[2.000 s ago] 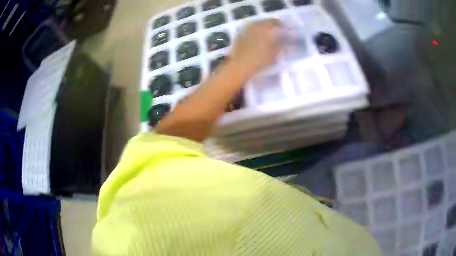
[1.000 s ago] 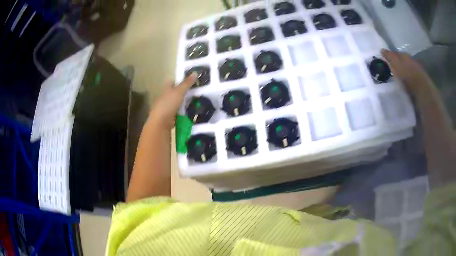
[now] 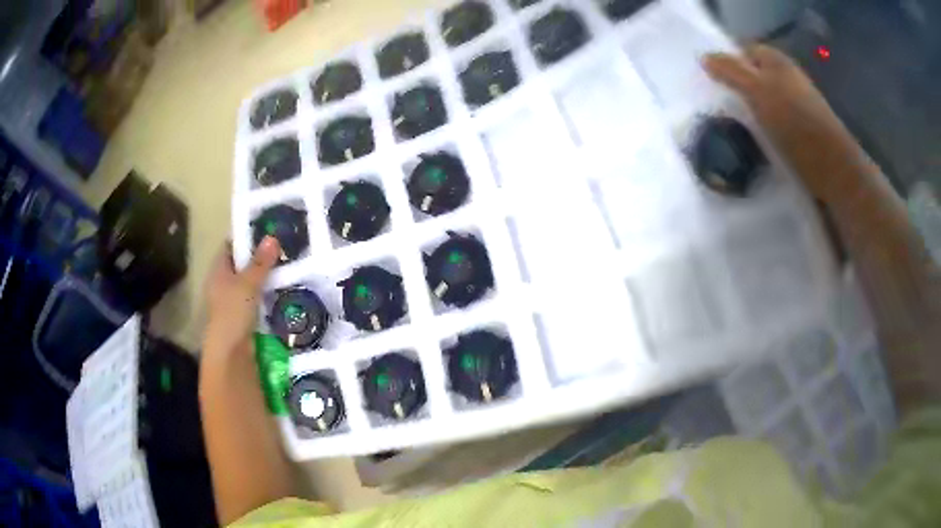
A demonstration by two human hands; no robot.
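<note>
A white foam tray (image 3: 578, 340) fills the middle of the view, tilted, held at both sides. Its left and far pockets hold round black parts (image 3: 357, 210) with greenish centres; the nearer right pockets are empty except for one black part (image 3: 725, 155) near the right edge. My left hand (image 3: 239, 289) grips the left edge, thumb on top, just above a green tape marker (image 3: 272, 373). My right hand (image 3: 769, 88) holds the right edge, slightly blurred. The fingers under the tray are hidden.
Another pocketed white tray (image 3: 815, 397) lies below at the lower right. White trays (image 3: 108, 413) stand at the lower left beside a dark stack. A dark box (image 3: 144, 237) sits on the floor at the left, near blue racks. A small red light (image 3: 822, 52) glows at the upper right.
My right hand left the tray's middle pockets and took the right edge, while my left hand came to the left edge. The tray is now larger in view, more tilted and further left than a second ago.
</note>
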